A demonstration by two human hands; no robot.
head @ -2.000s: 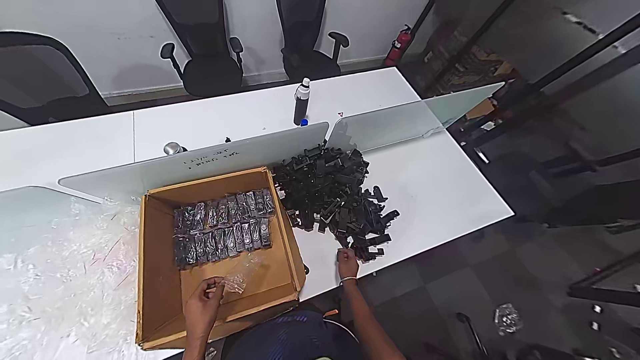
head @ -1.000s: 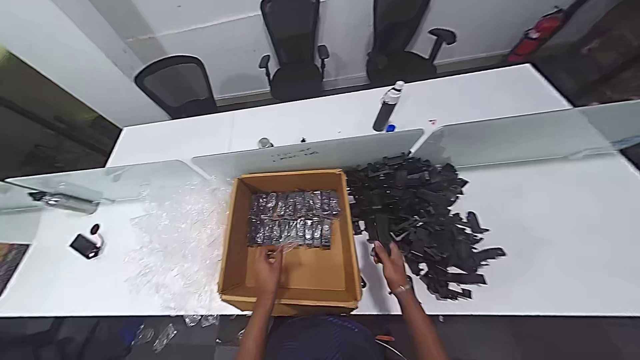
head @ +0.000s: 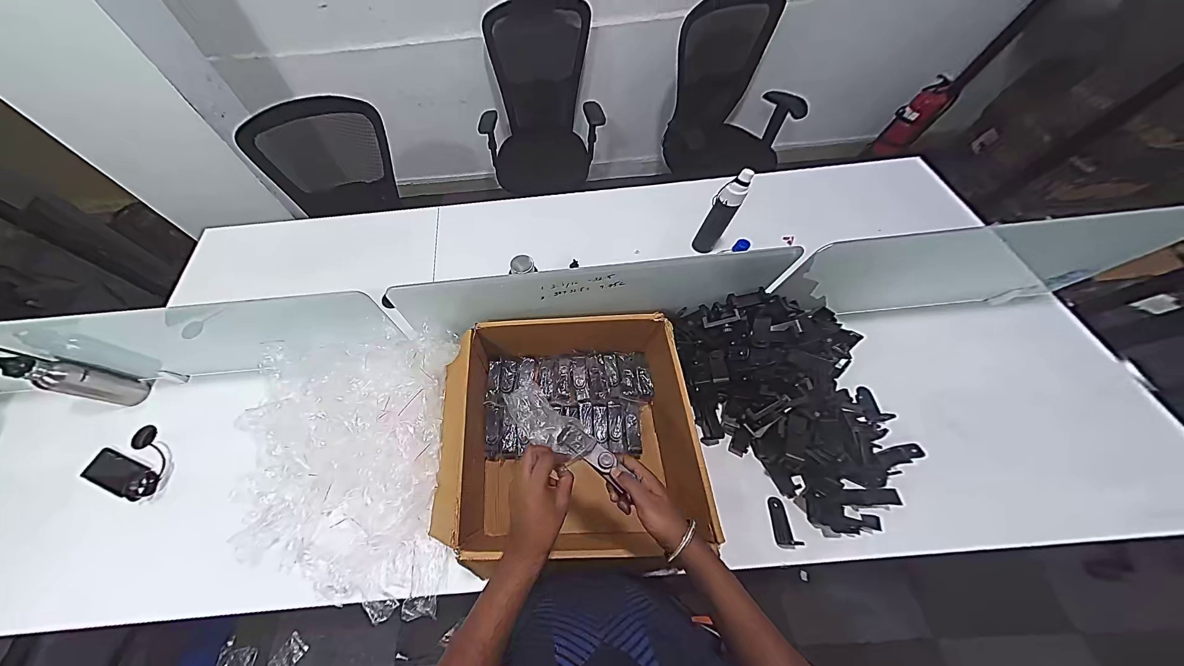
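Note:
Over the open cardboard box (head: 698,444), both my hands meet at a dark part with a round button-like feature (head: 603,458). Its lower end is gripped by my right hand (head: 643,499), which wears a bracelet. My left hand (head: 541,490) pinches a clear plastic bag (head: 536,412) that covers the part's upper end. Beneath, two rows of plastic-wrapped dark parts (head: 615,375) lie in the box. To the right of the box is a heap of black plastic parts (head: 777,388); one loose black part (head: 782,523) lies at its near edge.
A large pile of clear plastic bags (head: 342,462) spreads left of the box. Frosted divider panels (head: 592,287) stand behind. On the table are a black bottle (head: 721,213), a steel bottle (head: 92,381) and a small black device (head: 120,474). Office chairs (head: 536,92) stand beyond.
My right hand has moved left from the black heap to over the box, and now holds a part. A clear bag is now around its upper end. The view has shifted.

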